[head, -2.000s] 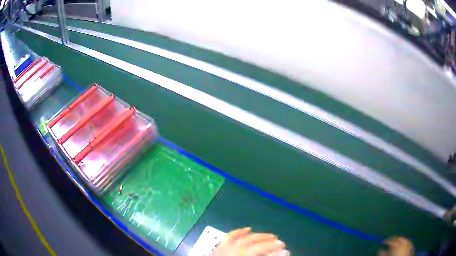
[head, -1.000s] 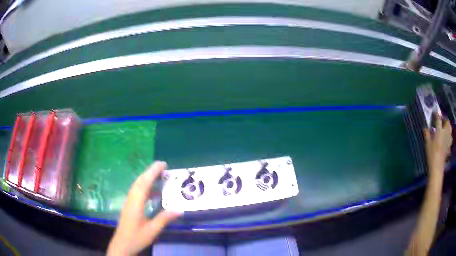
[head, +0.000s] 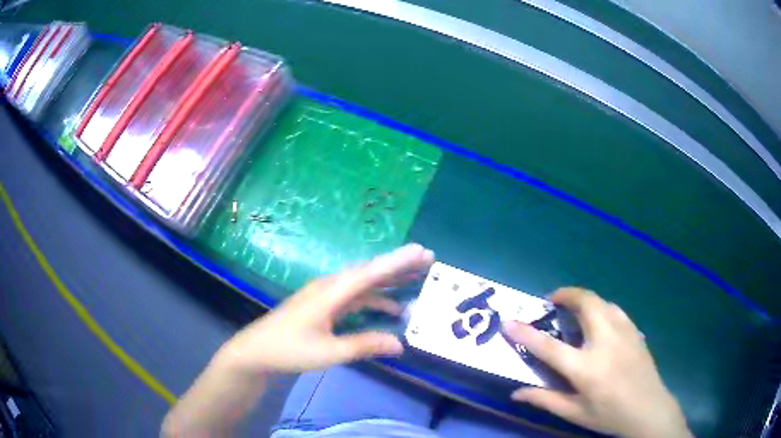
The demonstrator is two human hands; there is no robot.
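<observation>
A silvery plate [head: 444,306] with dark round cut-outs lies near the bench's front edge, before me. My right hand [head: 591,355] lies over its right part, thumb and fingers on the plate, covering some cut-outs. My left hand [head: 342,321] is at the plate's left end, fingers apart and empty. Several thin small reddish loops [head: 377,205] lie on the bright green mat [head: 317,162]. A tiny brassy piece [head: 235,211] and small dark bits lie nearer the mat's left side.
Clear trays with red strips [head: 171,103] stand stacked left of the mat. A further tray stack [head: 47,64] is at the far left. Blue tape [head: 531,178] runs behind the mat along the green bench. Pale rails [head: 548,68] run behind. The wearer's blue-clothed legs show below.
The view has turned left. My right hand has come from the plate stack at the far right onto the plate before me. My left hand stays open by the plate's left end.
</observation>
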